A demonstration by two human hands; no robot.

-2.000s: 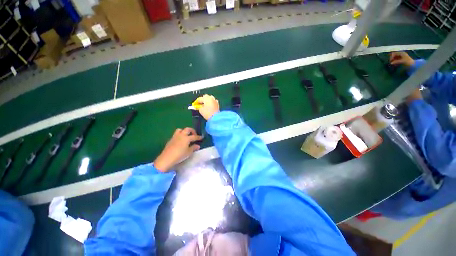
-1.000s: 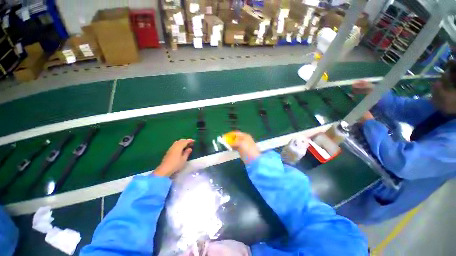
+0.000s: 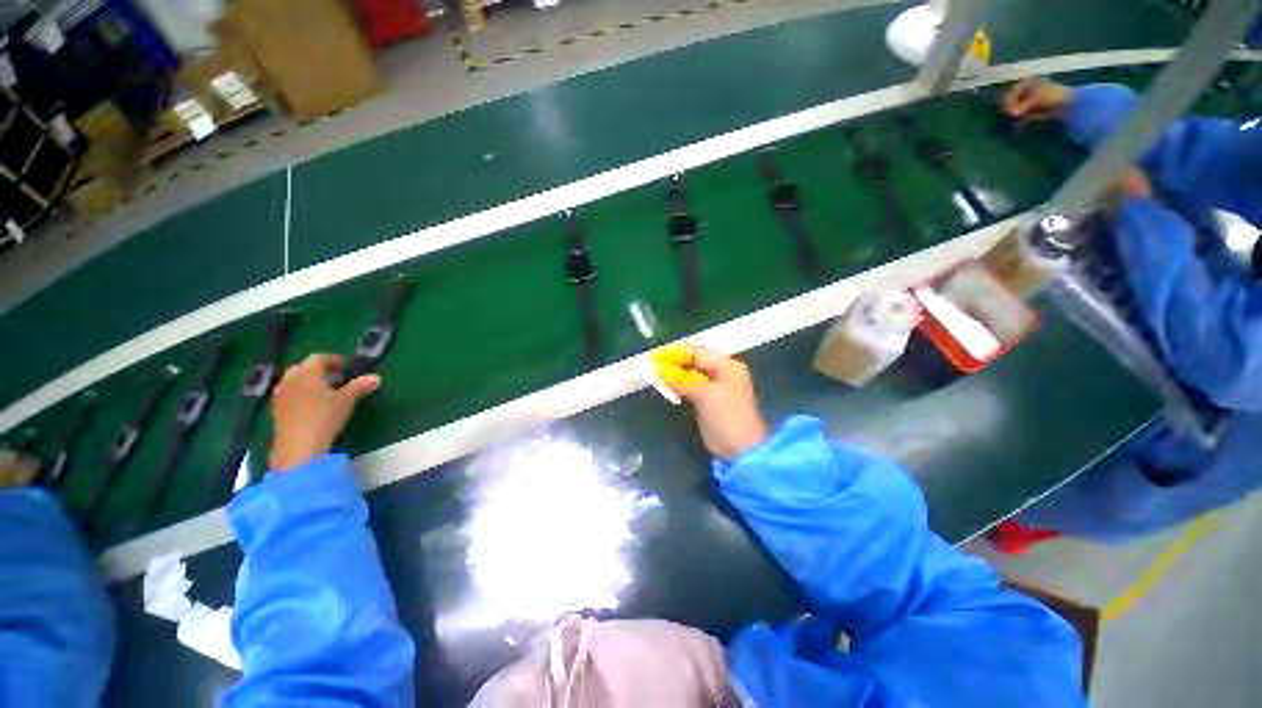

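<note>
Several dark smartwatches lie spaced across the green conveyor belt (image 3: 478, 311). My left hand (image 3: 307, 412) is over the belt at left, thumb and fingers around the lower strap of one smartwatch (image 3: 374, 340); the strap's end is hidden behind the hand. My right hand (image 3: 723, 401) is at the near rail, right of centre, and holds a yellow tool (image 3: 677, 369) with a white tip, apart from the watches. The nearest watches on its far side are one at centre (image 3: 580, 266) and one to its right (image 3: 682, 224).
The white near rail (image 3: 485, 423) runs under my wrists' level. White tissues (image 3: 208, 632) lie at lower left. A boxed white roll (image 3: 868, 338) and red tray (image 3: 976, 318) stand at right, by a bottle (image 3: 1048, 244). Other people's hands reach in at the far right and left edge.
My left hand has moved left along the belt to another watch. My right hand, still with the yellow tool, has moved from a watch back to the near rail. The camera view has shifted.
</note>
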